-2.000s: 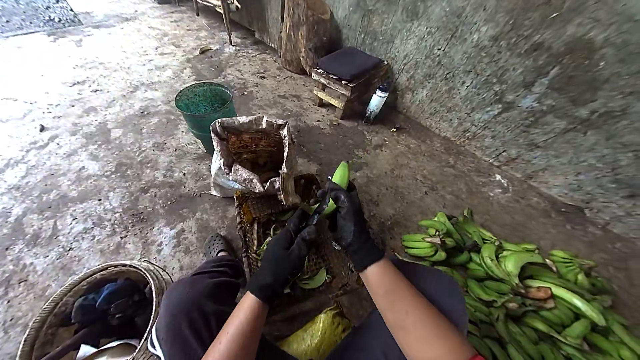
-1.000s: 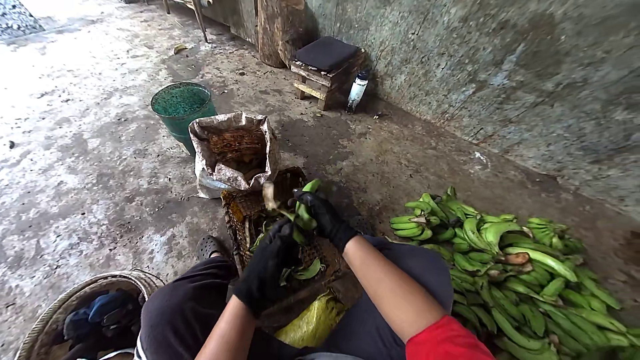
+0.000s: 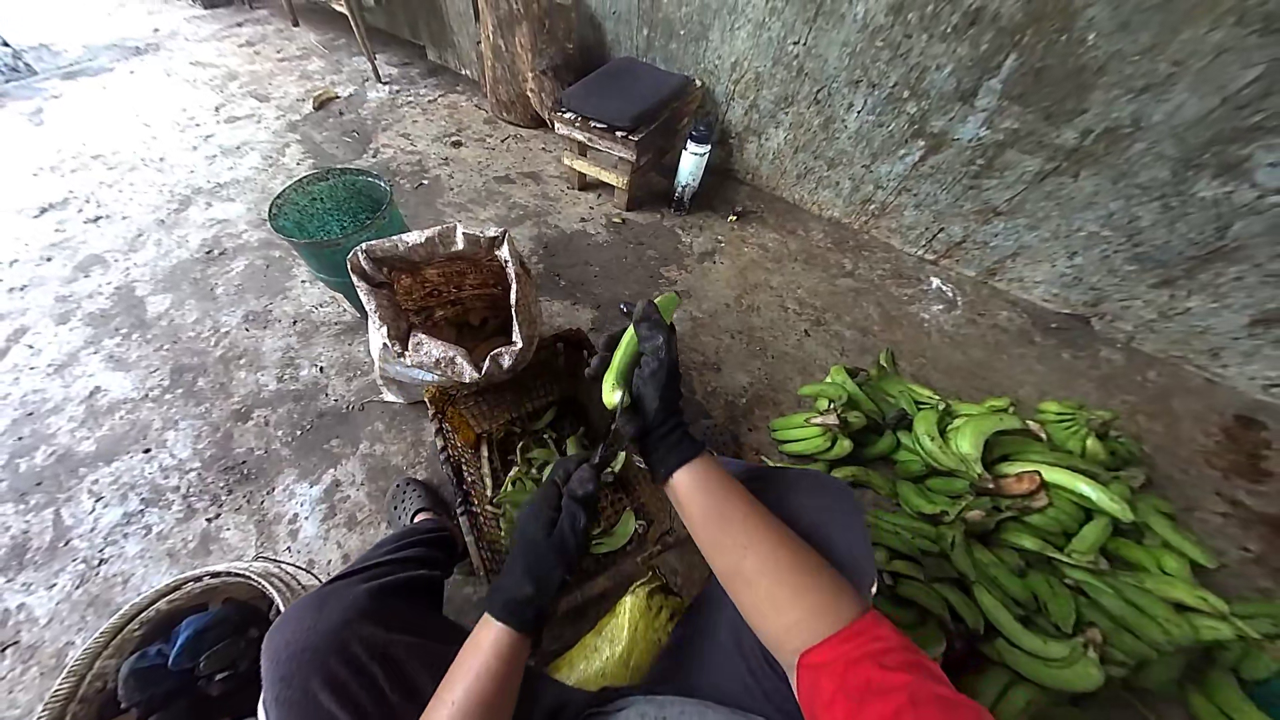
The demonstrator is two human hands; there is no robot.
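Note:
Both hands wear black gloves. My right hand (image 3: 655,385) grips a green banana (image 3: 625,355), its upper end tilted up to the right. Lower and to the left, my left hand (image 3: 555,525) is closed on a thin dark tool, perhaps a knife (image 3: 608,435), whose tip meets the banana's lower end; the handle is hidden in the glove. Beneath the hands, a woven basket (image 3: 462,490) holds green peel pieces (image 3: 615,532). A large pile of green bananas (image 3: 1040,540) lies on the floor at the right.
An open woven sack (image 3: 385,345) stands beyond the basket, beside a green bucket (image 3: 335,245). Near the wall are a cushioned wooden stool (image 3: 600,150) and a bottle (image 3: 692,165). A round basket (image 3: 90,655) with dark cloth is at lower left. A yellow bag (image 3: 620,635) lies between the legs.
The hands have moved apart, the left one lower. One second ago they were close together around green pieces and something brownish; now the right hand holds a banana upright.

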